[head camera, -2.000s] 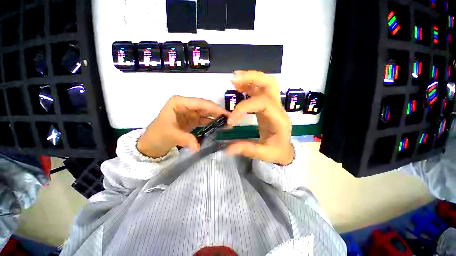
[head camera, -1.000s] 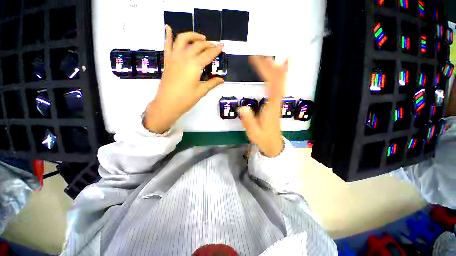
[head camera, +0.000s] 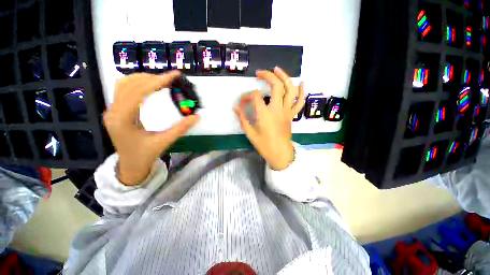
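Note:
My left hand (head camera: 134, 123) holds a small black smartwatch (head camera: 184, 96) by its edges between thumb and fingers, above the white mat (head camera: 215, 123). Its screen shows green and red. My right hand (head camera: 271, 121) is over the lower row of watches, fingers spread and partly blurred; I see no watch gripped in it. A dark piece shows between its fingers. Lit watches (head camera: 315, 106) lie to its right, one partly covered. Several lit watches (head camera: 208, 56) stand side by side on a long black foam strip (head camera: 276, 60), whose right part is bare.
Three black foam pads (head camera: 223, 13) lie at the mat's far side. A black foam tray (head camera: 32, 123) with dark watches is at left. A thick black tray (head camera: 370, 129) at right holds watches with colour bars. Parts of other people's smocks (head camera: 465, 180) show at both sides.
My left hand has left the strip row and now holds a watch nearer me. The row has one more watch than two seconds ago. The left end of the lower row no longer shows its watch.

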